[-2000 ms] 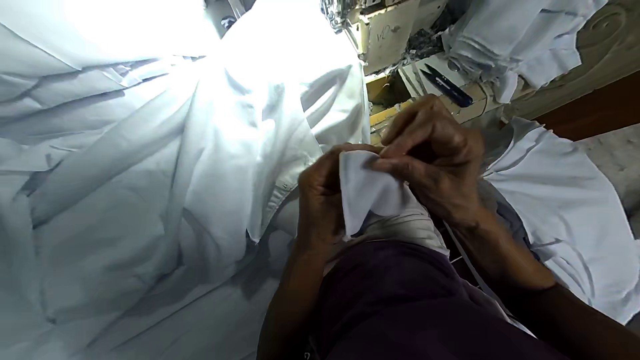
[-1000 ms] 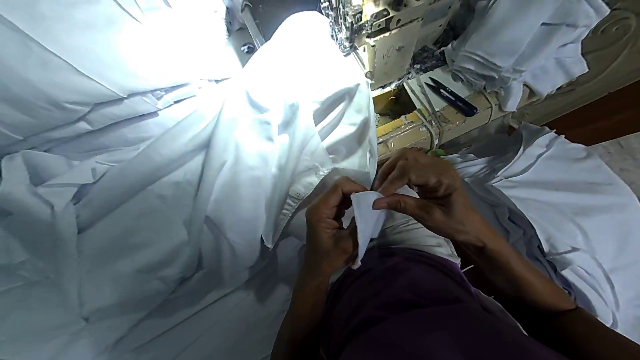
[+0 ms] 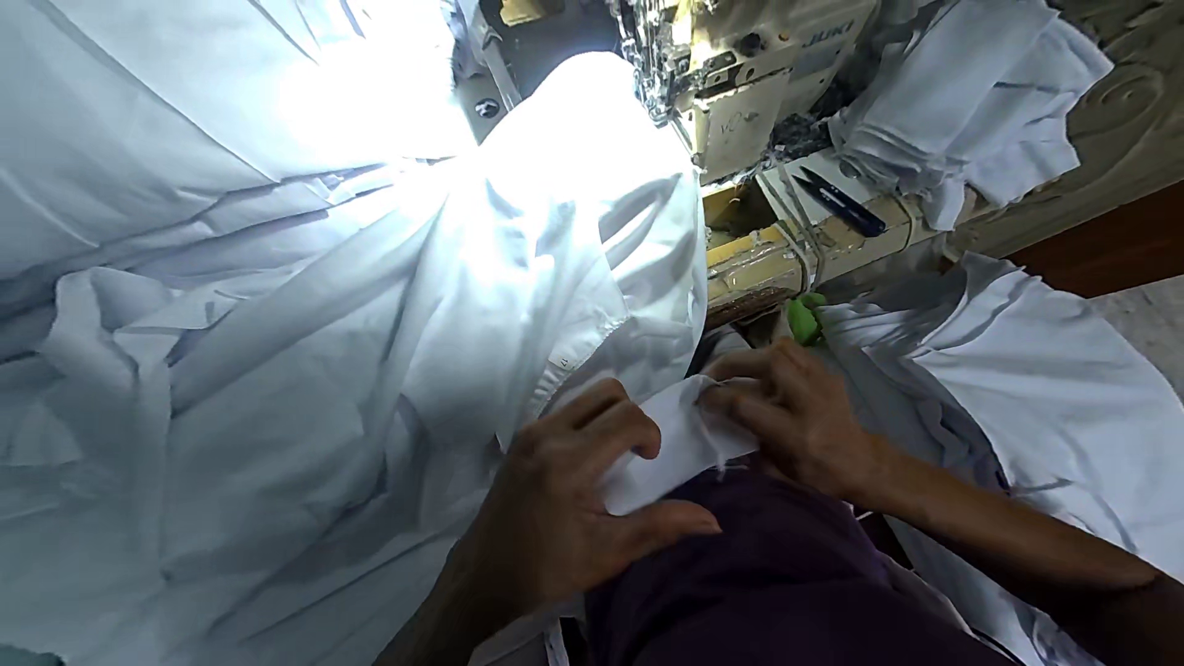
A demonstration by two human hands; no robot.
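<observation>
A small white fabric piece (image 3: 668, 453) spans the gap between my two hands, just above my lap. My right hand (image 3: 786, 416) pinches its right end between thumb and fingers. My left hand (image 3: 592, 490) is around the other end with thumb and fingers apart; whether it grips the cloth cannot be told. Just beyond the left hand lies the serged edge of a large white garment (image 3: 578, 356), which bears a small mark. That garment runs up to the needle area of a Juki sewing machine (image 3: 740, 102), where bright light washes out detail.
White cloth (image 3: 277, 388) is heaped over the left side. Thread snips (image 3: 842, 202) lie on the machine table's edge (image 3: 768, 268), beside stacked white pieces (image 3: 971, 102). A green object (image 3: 804, 319) hangs below the edge. More white cloth (image 3: 1064, 398) lies at right.
My hands have moved apart, and the small fabric piece, folded between them before, is now spread out. The left hand has opened its thumb away from its fingers.
</observation>
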